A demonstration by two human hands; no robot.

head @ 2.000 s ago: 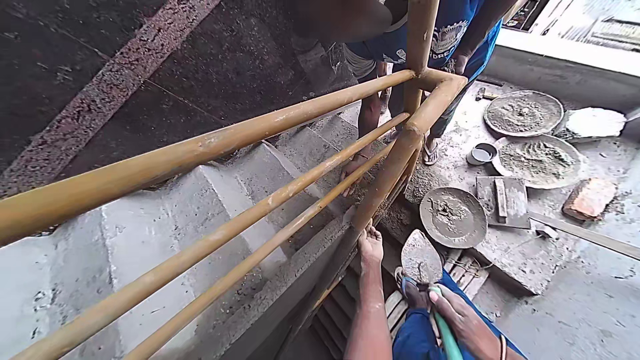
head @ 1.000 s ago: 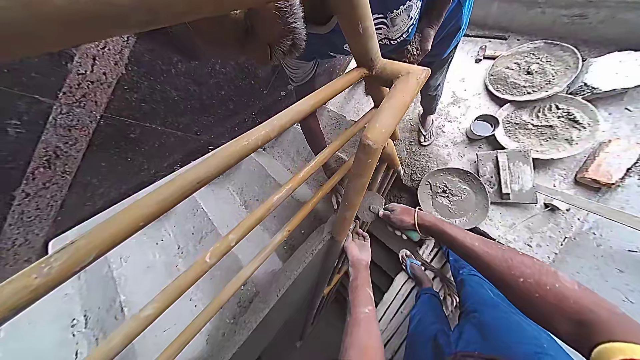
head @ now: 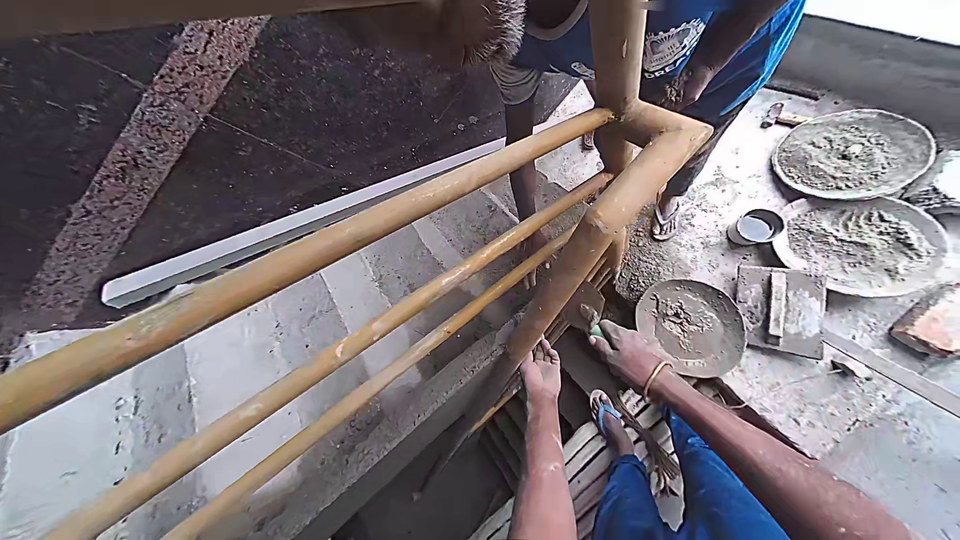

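Note:
My right hand (head: 626,351) grips the green handle of a mason's trowel (head: 583,306), whose blade is beside the lower end of the railing, at the top edge of the stair wall. My left hand (head: 541,367) rests near the underside of the yellow metal railing (head: 562,285); its fingers point up, and whether it grips anything is not clear. A round pan of mortar (head: 691,328) lies just right of my right hand. Concrete steps (head: 375,300) run behind the rails.
Two larger mortar pans (head: 853,154), a cup (head: 755,226), a plastering float (head: 780,311), a brick (head: 930,321) and a hammer (head: 784,116) lie at right. Beyond the railing a co-worker (head: 540,60) bends over, one arm reaching to the steps. Wooden slats (head: 592,457) are underfoot.
My right hand has moved with the trowel from near my legs up to the railing's lower end. The trowel blade held mortar in the earliest frame. The view has shifted.

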